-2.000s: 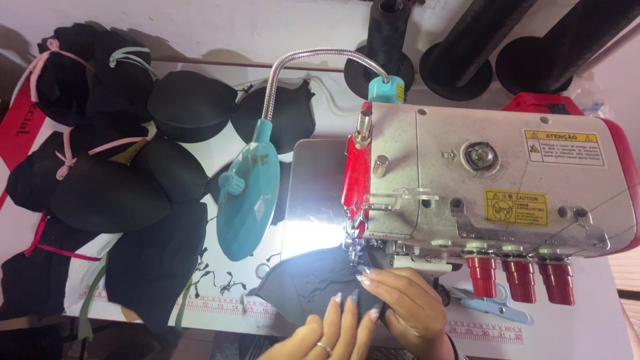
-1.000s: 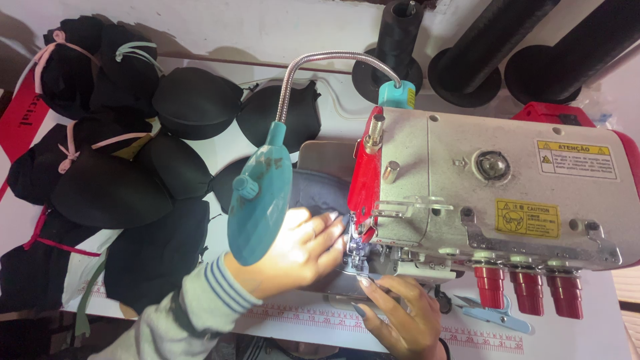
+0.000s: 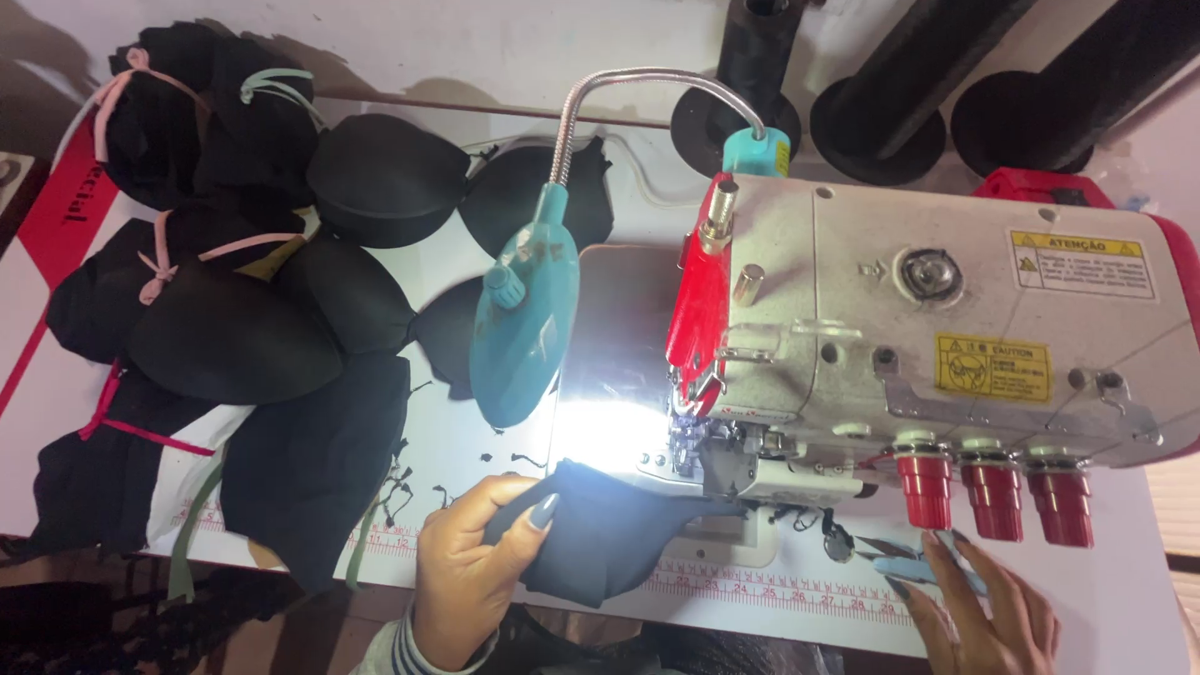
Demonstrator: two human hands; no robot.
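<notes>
My left hand (image 3: pixel 483 553) pinches a piece of black fabric (image 3: pixel 600 539) between thumb and fingers, just in front of the lit plate of an overlock sewing machine (image 3: pixel 900 309). The fabric's right end reaches the machine's front edge by the presser foot area. Under the red tension knobs, my right hand (image 3: pixel 984 600) lies over light-blue-handled thread snips (image 3: pixel 905 568) on the table, fingers on and around the handle; whether they grip it is hard to tell. A teal gooseneck lamp (image 3: pixel 527 319) lights the plate (image 3: pixel 619 375).
Black bra cups (image 3: pixel 234 337) and tied black fabric bundles (image 3: pixel 173 122) cover the table's left side. Thread scraps (image 3: pixel 398 487) lie beside them. A printed measuring tape (image 3: pixel 778 595) runs along the front edge. Black thread cone stands (image 3: pixel 881 117) rise behind the machine.
My left hand has moved from the plate toward the front edge, now holding the fabric there. My right hand has gone from beside the presser foot rightward to the snips.
</notes>
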